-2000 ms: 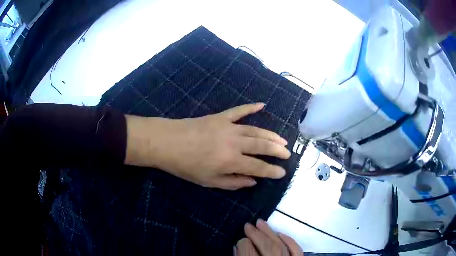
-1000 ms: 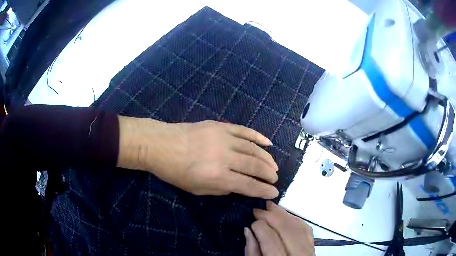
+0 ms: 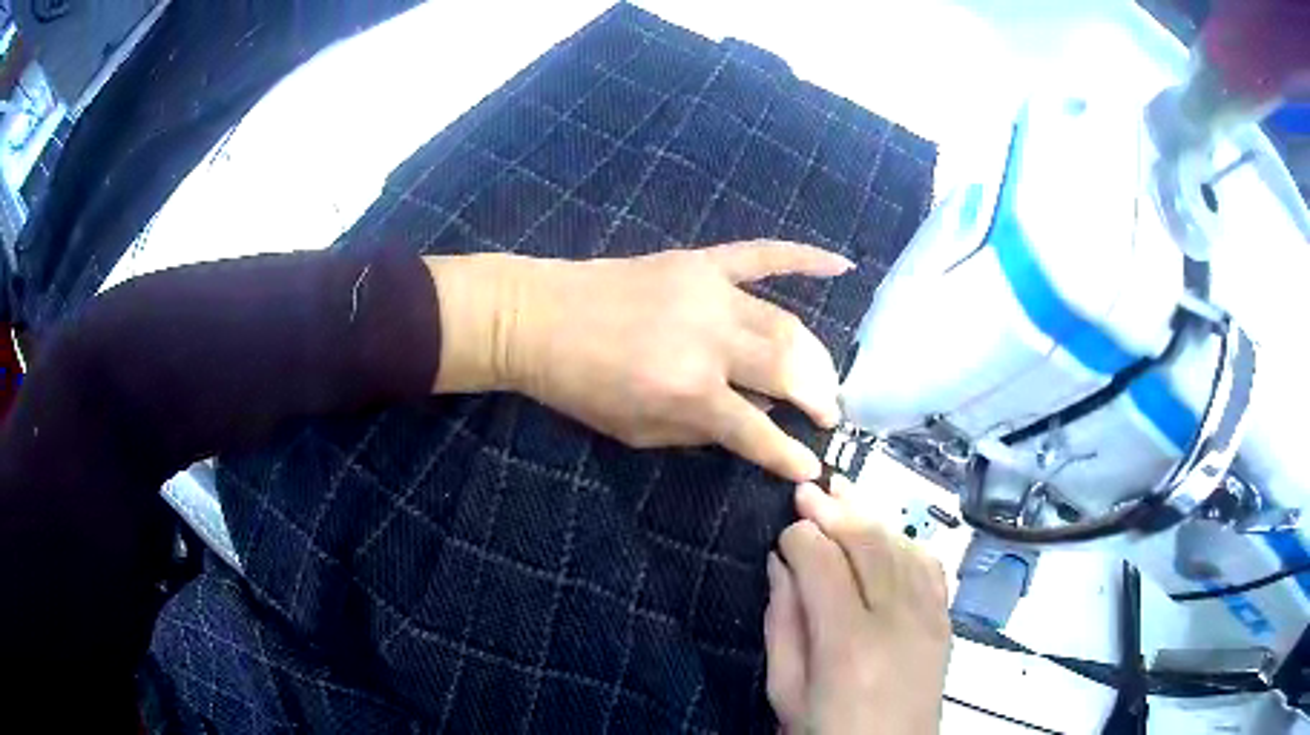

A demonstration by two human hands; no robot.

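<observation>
A dark checked fabric panel [image 3: 575, 574] lies over the white table, its right edge at the presser foot [image 3: 845, 448] of the sewing machine [image 3: 1049, 273]. My left hand [image 3: 654, 345] lies flat on the panel with fingers spread, fingertips just left of the foot. My right hand [image 3: 862, 610] is just in front of the foot, its thumb and finger pinching the panel's edge. The two hands' fingertips nearly meet there. The needle tip cannot be made out.
Scissors [image 3: 1131, 646] lie right of the machine bed, beside a grey metal block [image 3: 1214, 668]. A grey-blue attachment [image 3: 994, 579] hangs under the head. A dark pile of work [image 3: 129, 158] runs along the far left table edge.
The panel has moved away from me along the machine. My left hand has moved up and its fingers have spread. My right hand has come forward from the lower edge to the foot.
</observation>
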